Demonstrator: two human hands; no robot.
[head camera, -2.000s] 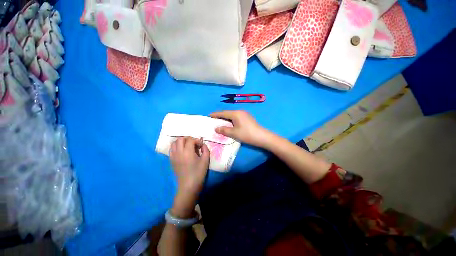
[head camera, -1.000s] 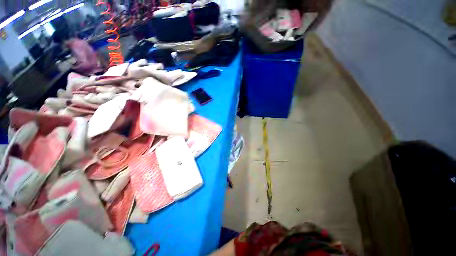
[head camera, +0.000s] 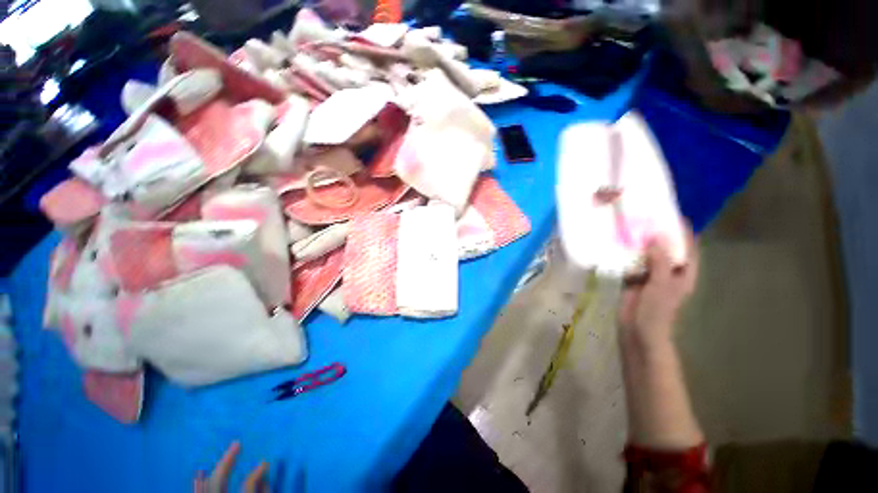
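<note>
My right hand (head camera: 659, 289) holds a white flap pouch (head camera: 602, 197) by its lower end, raised at the right above the floor beyond the table edge. The pouch is blurred; a small brown dot and a pink patch show near its middle. My left hand (head camera: 236, 474) is low over the blue cloth, cut off by the bottom edge; only blurred, spread fingers show, with nothing seen in them. The thread snips (head camera: 310, 382), dark blades and magenta-red handle, lie on the cloth in front of the heap.
A large heap of open pouches (head camera: 221, 318) with coral lining covers much of the blue table (head camera: 404, 371). A dark phone-like object (head camera: 517, 143) lies beside it. A blue box (head camera: 717, 144) stands beyond the table's right side, near a dark container of pouches (head camera: 761, 63).
The view has turned away from the table front and partly back. The pouch, earlier in both hands over the cloth, is now raised in my right hand; my left hand is off it.
</note>
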